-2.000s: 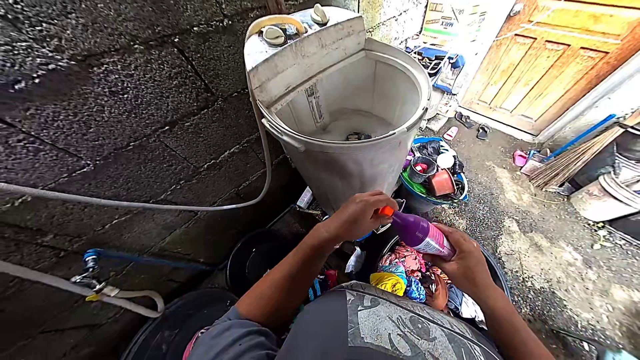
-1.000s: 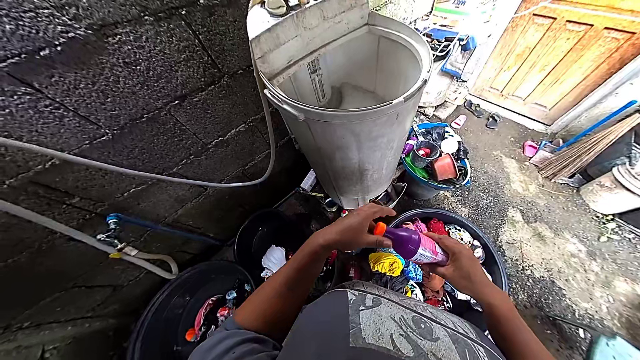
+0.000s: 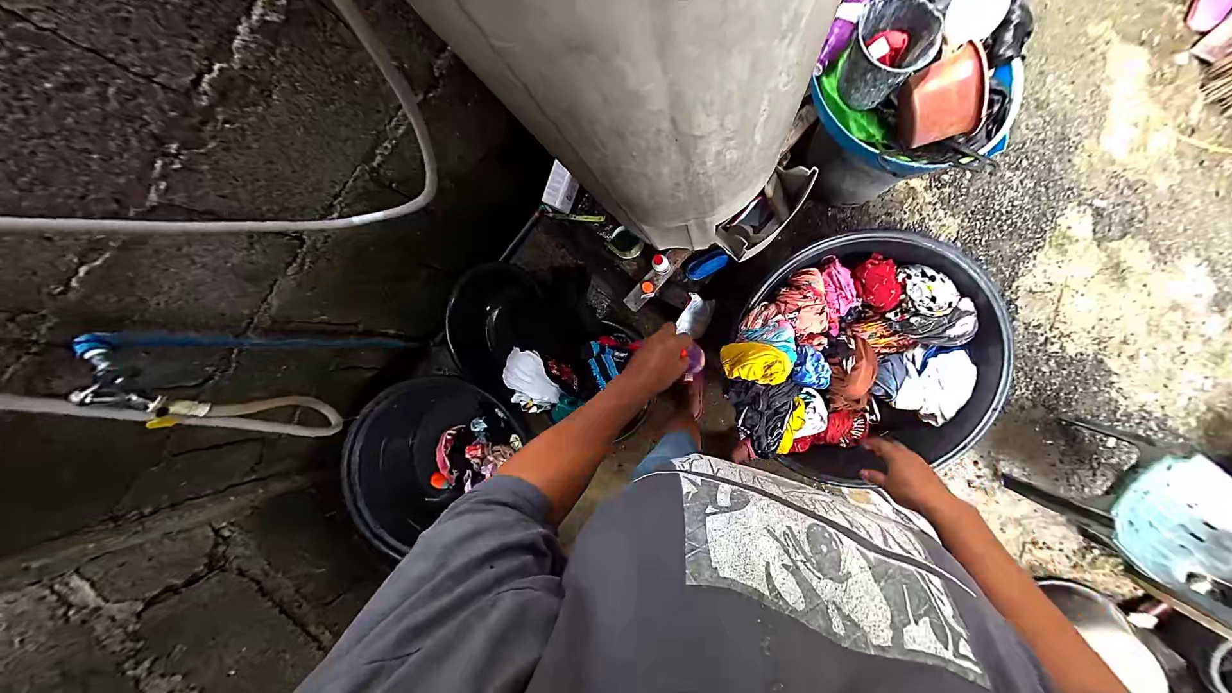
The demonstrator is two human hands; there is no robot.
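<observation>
My left hand (image 3: 660,358) is low beside the foot of the washing machine (image 3: 664,106), closed around a purple bottle (image 3: 694,360) that is mostly hidden by the fingers. A whitish packet or pouch (image 3: 695,316) lies just beyond it. With fingers apart and nothing in them, my right hand (image 3: 903,474) is at the near rim of a large dark basin (image 3: 1001,371). Rolled and bunched clothes in many colours fill much of that basin, among them a yellow cloth (image 3: 757,363) and a white cloth (image 3: 938,387).
Black tubs (image 3: 364,491) holding some clothes stand at the left. A blue-rimmed bucket (image 3: 1011,106) of plastic dippers is beyond the basin. A hose (image 3: 289,226) and a tap (image 3: 101,371) run along the block wall. A light blue stool or seat (image 3: 1179,515) stands at the right.
My left hand has gone down toward the floor by the machine with the purple bottle. My right hand has let go of the bottle and moved to the basin's rim. The view has tilted down.
</observation>
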